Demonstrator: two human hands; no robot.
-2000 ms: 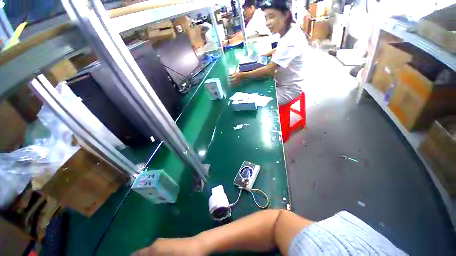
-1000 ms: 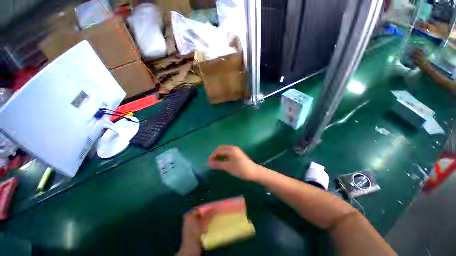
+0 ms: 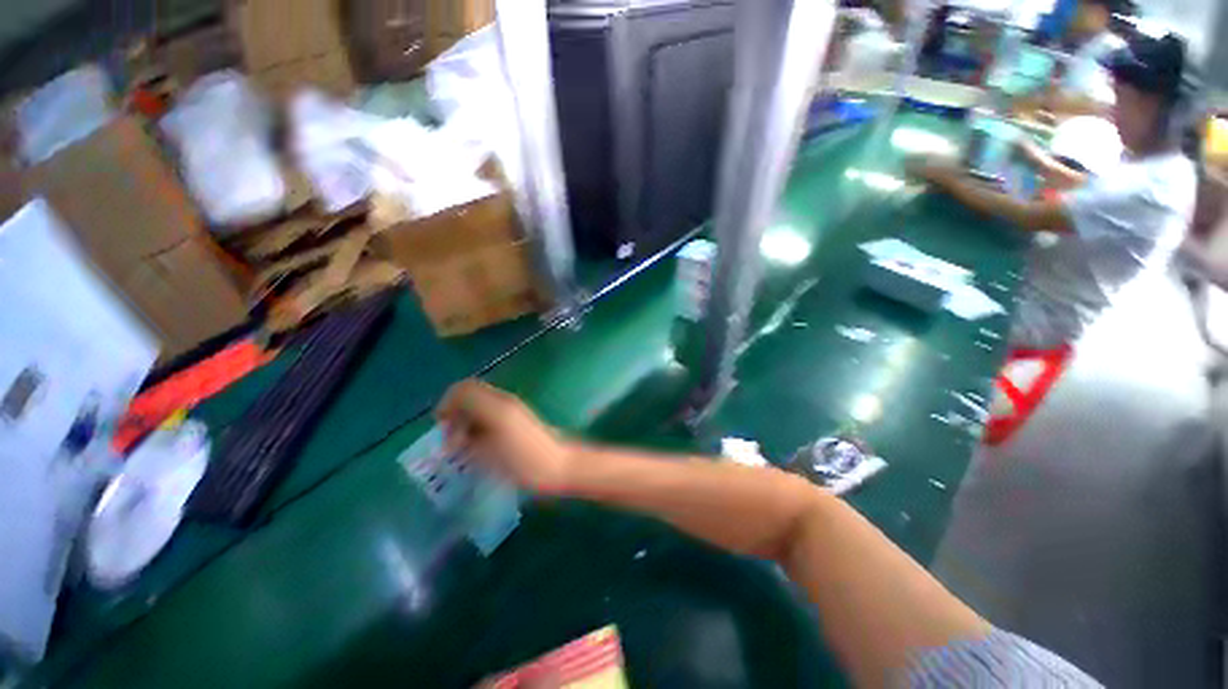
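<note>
The pale blue-green product box (image 3: 496,516) is on the green bench in front of me. My right hand (image 3: 501,438) is over its upper part, fingers bent and touching it; the hand is blurred and hides part of the box, and whether it grips the box or holds a sticker cannot be told. The red and yellow sticker sheet (image 3: 586,662) shows at the bottom edge, mostly cut off. My left hand is not visible there.
Keyboard (image 3: 290,411), white monitor (image 3: 61,417) and brown carton with plastic bags (image 3: 465,276) lie left. Another box (image 3: 695,276) is behind the metal post (image 3: 757,189). Camera (image 3: 742,452) and square device (image 3: 838,463) lie right. An open box (image 3: 916,276) and a seated person (image 3: 1124,202) are farther along.
My right hand has moved left onto the product box. The sticker sheet has dropped mostly out of the picture, and my left hand has left it. The view has shifted, bringing the seated person in.
</note>
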